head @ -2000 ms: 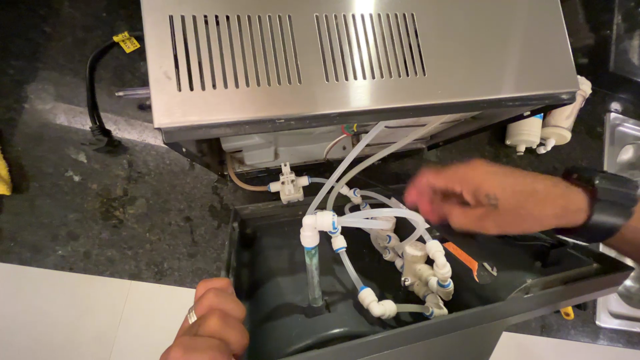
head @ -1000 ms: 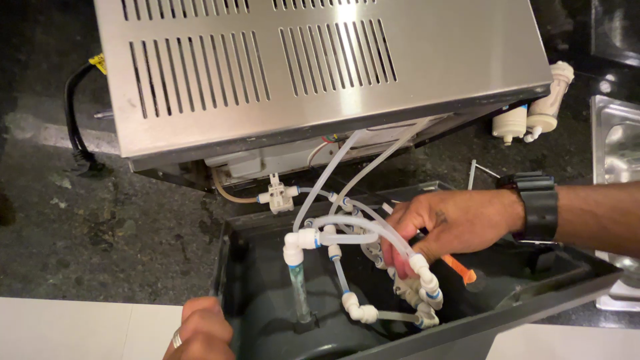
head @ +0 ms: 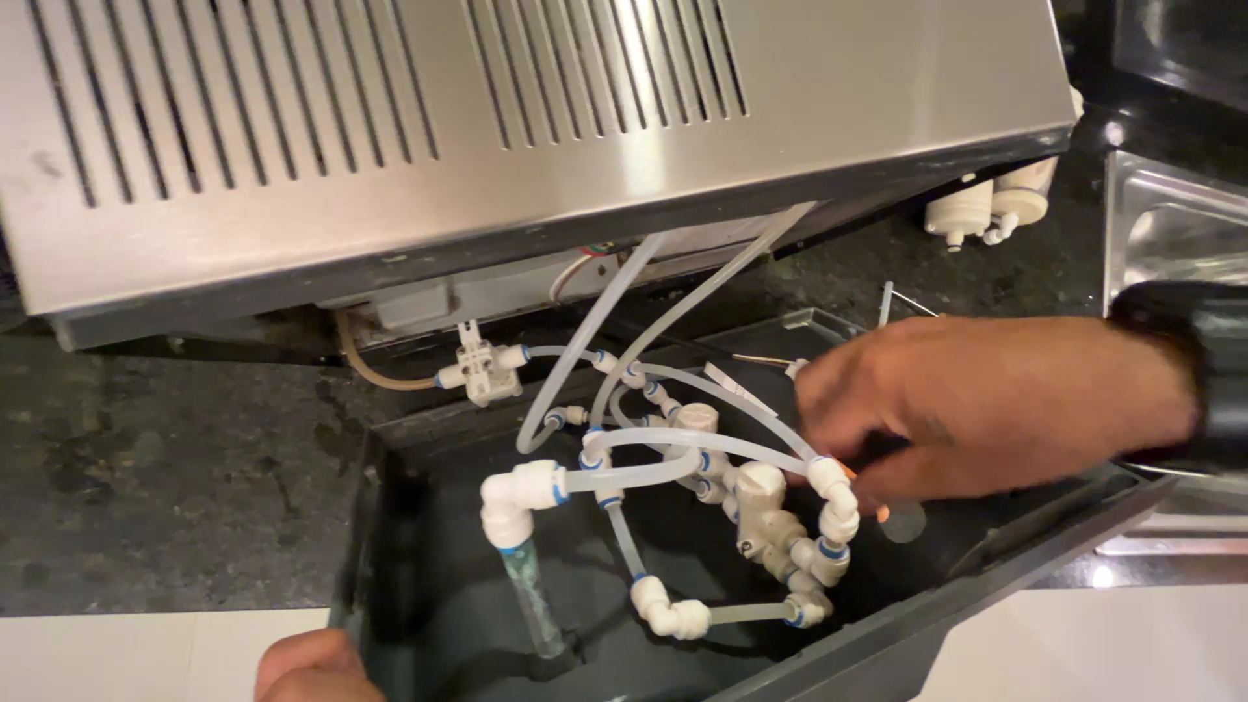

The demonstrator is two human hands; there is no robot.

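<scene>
My left hand (head: 317, 668) is at the lower left corner of a dark plastic panel (head: 994, 565), mostly cut off by the frame edge; its grip is partly hidden. My right hand (head: 975, 409), with a dark band on the wrist, is curled low over the panel's right part, beside a white elbow fitting (head: 834, 497). An orange piece (head: 882, 513) shows just below its fingers. What the fingers hold is hidden. White push-fit fittings, looped clear tubing (head: 702, 439) and white valve bodies (head: 760, 507) lie in the panel. A clear tube (head: 531, 595) hangs from another elbow (head: 522, 497).
Above the panel stands a vented stainless steel housing (head: 829, 97), with two tubes running down from it. A white inline fitting (head: 487, 366) hangs at its lower edge. White filter cartridges (head: 960, 210) lie on the dark stone counter (head: 195, 487), near a steel sink (head: 1160, 224) at right.
My right hand has moved from among the valve bodies and tubing to the right of them, over the orange piece. The view has come closer. My left hand remains at the panel's left corner.
</scene>
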